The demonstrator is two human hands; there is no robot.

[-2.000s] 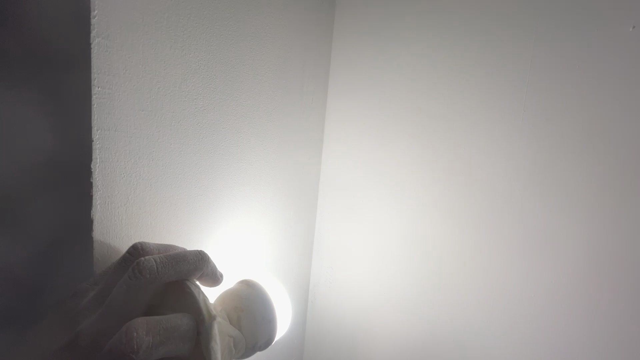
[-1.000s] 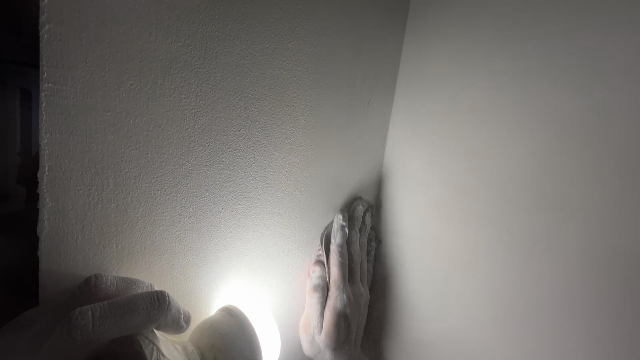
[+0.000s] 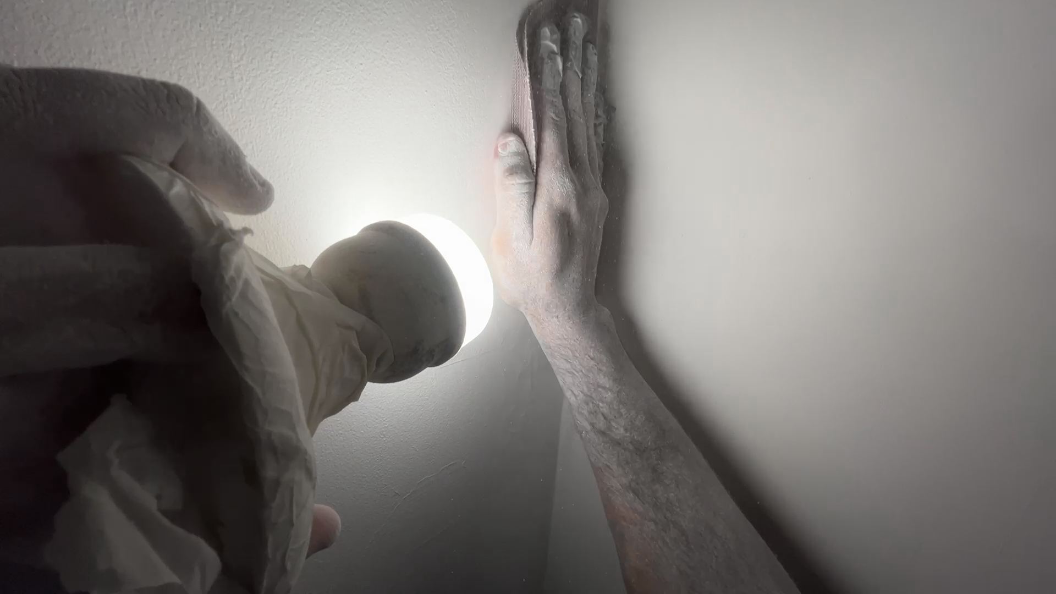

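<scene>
My left hand (image 3: 124, 223), large at the left edge, holds a lit light bulb (image 3: 474, 280) by a base wrapped in crumpled masking tape or paper (image 3: 264, 355). The bulb's glowing end faces right, close to the wall. Right of it, my right hand (image 3: 561, 190) is raised with fingers pointing up, coated in pale dust. It presses a thin sanding pad or sheet (image 3: 525, 107) flat near the inside corner; most of the pad is hidden under the fingers, so its exact kind is unclear.
A textured white wall (image 3: 396, 99) on the left meets a smoother white wall (image 3: 825, 206) on the right in an inside corner. The right arm casts a dark shadow along the right wall. Faint scratches mark the lower left wall.
My right hand, out of view at first, appears low by the corner one second ago and is now higher up. The left hand and bulb appear much larger. The view has shifted.
</scene>
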